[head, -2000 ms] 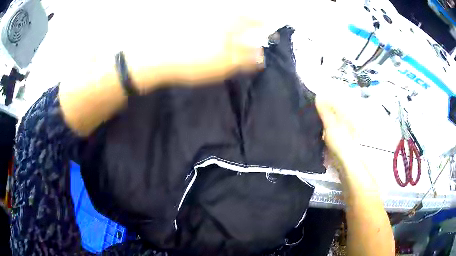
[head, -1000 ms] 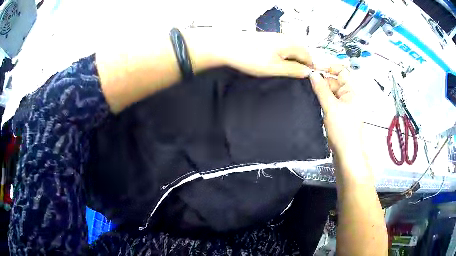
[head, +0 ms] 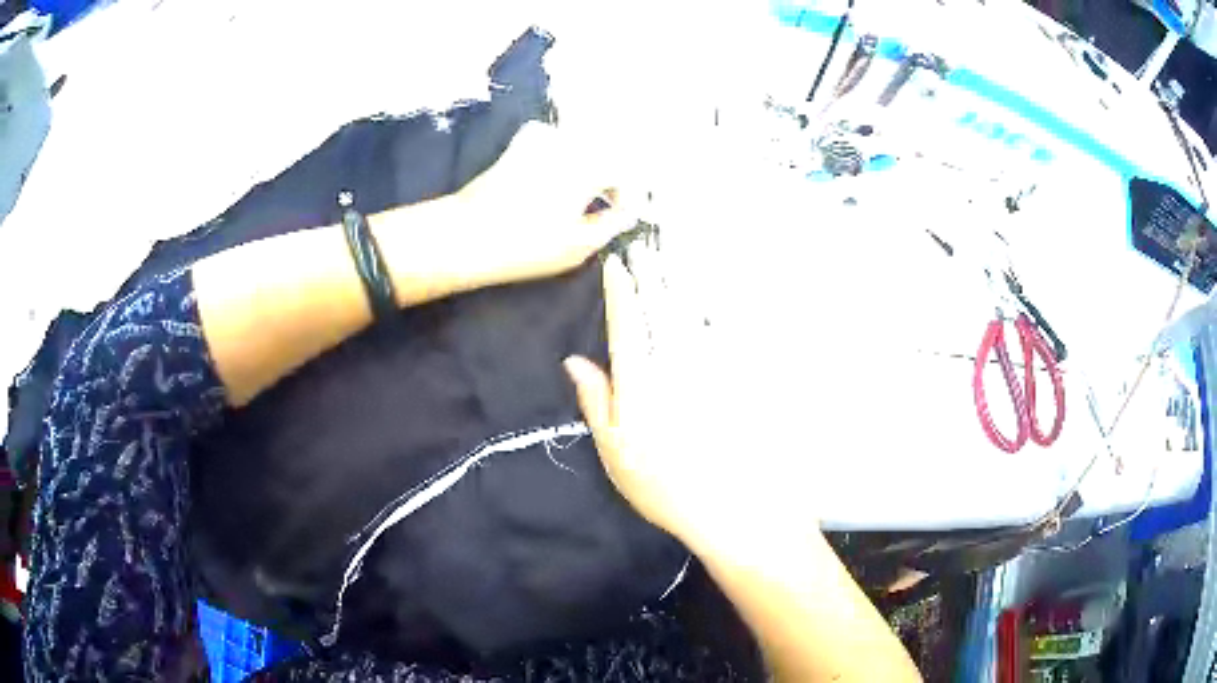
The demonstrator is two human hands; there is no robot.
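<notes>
A large black cloth [head: 454, 360] drapes over my lap and the table, with a narrow white seam strip curving across its lower part. My left hand [head: 587, 220] reaches in from the left, with its fingers closed on the cloth's right edge near the middle. My right hand [head: 621, 387] comes up from the lower right and lies along that edge, thumb apart over the cloth; its fingertips are washed out by glare, so its grip cannot be told. Part of the cloth extends behind my left forearm to the upper left.
Red-handled scissors [head: 1020, 383] lie on the white table [head: 868, 467] at the right, beside a thin dark tool. The sewing machine [head: 994, 127] with a blue stripe stands at the upper right. A blue crate [head: 240, 646] is at the lower left.
Both hands and the cloth have moved left, away from the machine. More black cloth shows behind my left forearm. The view has shifted, so the scissors appear slightly further left.
</notes>
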